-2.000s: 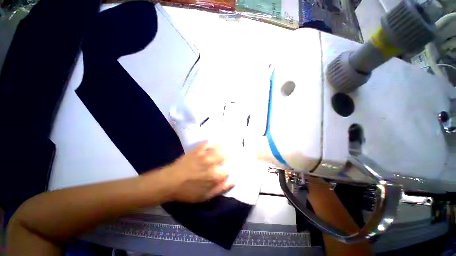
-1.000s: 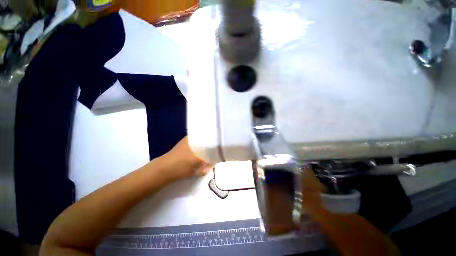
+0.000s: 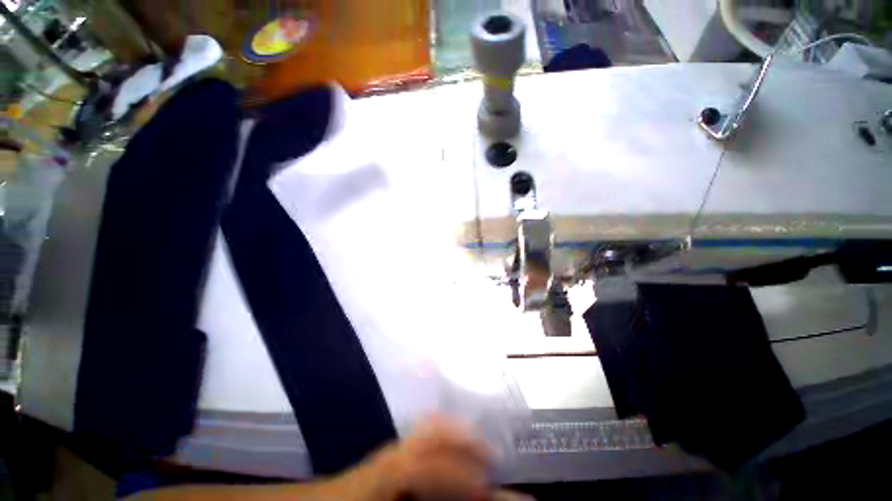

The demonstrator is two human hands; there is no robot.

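Note:
A long navy panel (image 3: 313, 323) with a rounded top lies left of the machine head and runs down to the near table edge. A pale layer (image 3: 469, 391) shows beside it and blends into the white table. My left hand (image 3: 440, 460) is blurred at the bottom centre, at the lower end of the navy panel and over the pale layer. Its fingers are too blurred to tell whether they grip. My right hand does not show. The presser foot area (image 3: 557, 311) is below the machine head (image 3: 626, 147), with no hand at it.
Waiting navy panels (image 3: 147, 284) lie at the far left. A folded dark pile (image 3: 699, 372) lies right of the needle. A ruler strip (image 3: 587, 436) runs along the near edge. An orange sheet (image 3: 362, 44) is at the far edge.
The view has shifted, showing the machine head farther off. My left hand has moved from beside the head to the near edge. My right forearm has left the view. The navy panel lies straighter.

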